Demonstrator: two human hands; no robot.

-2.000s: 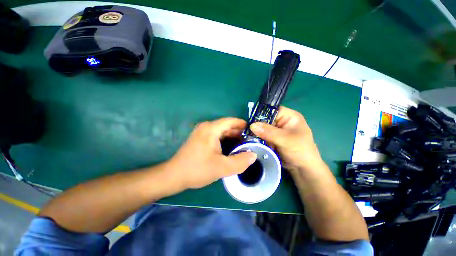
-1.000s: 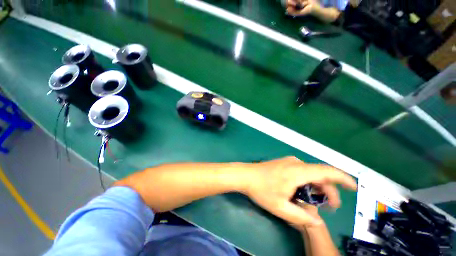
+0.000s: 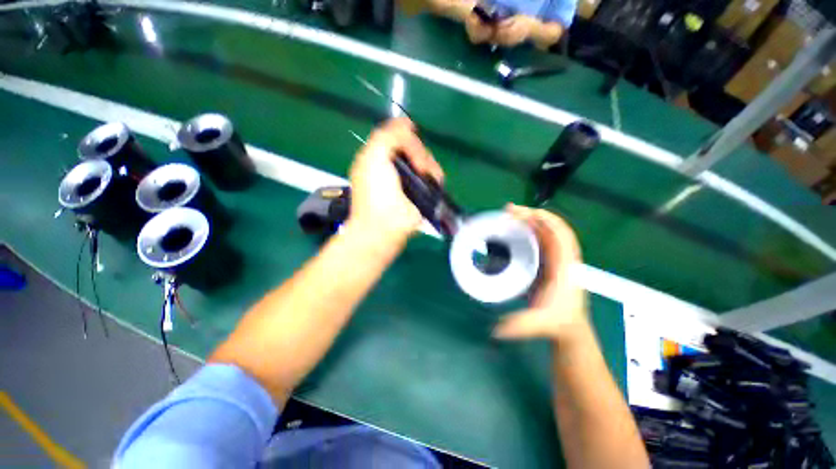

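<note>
A joined head and handle is held above the green bench. Its dryer head (image 3: 496, 257) shows a silver-white ring face with a dark centre hole, turned towards me. Its black handle (image 3: 427, 193) points up and left. My left hand (image 3: 389, 179) is closed around the handle, and thin wires stick out beyond that hand. My right hand (image 3: 554, 278) holds the head from its right side, with the thumb below the ring. The right hand is slightly blurred.
Several waiting heads (image 3: 174, 240) stand at left with wires hanging. A display unit (image 3: 323, 210) is partly behind my left arm. A handle parts pile (image 3: 733, 403) lies on a white sheet (image 3: 643, 353) at right. A black tubular part (image 3: 570, 154) lies on the conveyor. Another person's hands (image 3: 503, 30) are beyond.
The joined head and handle is now raised into clear view, with the handle swung to the upper left. My left hand has moved up and left onto the handle. The view has shifted.
</note>
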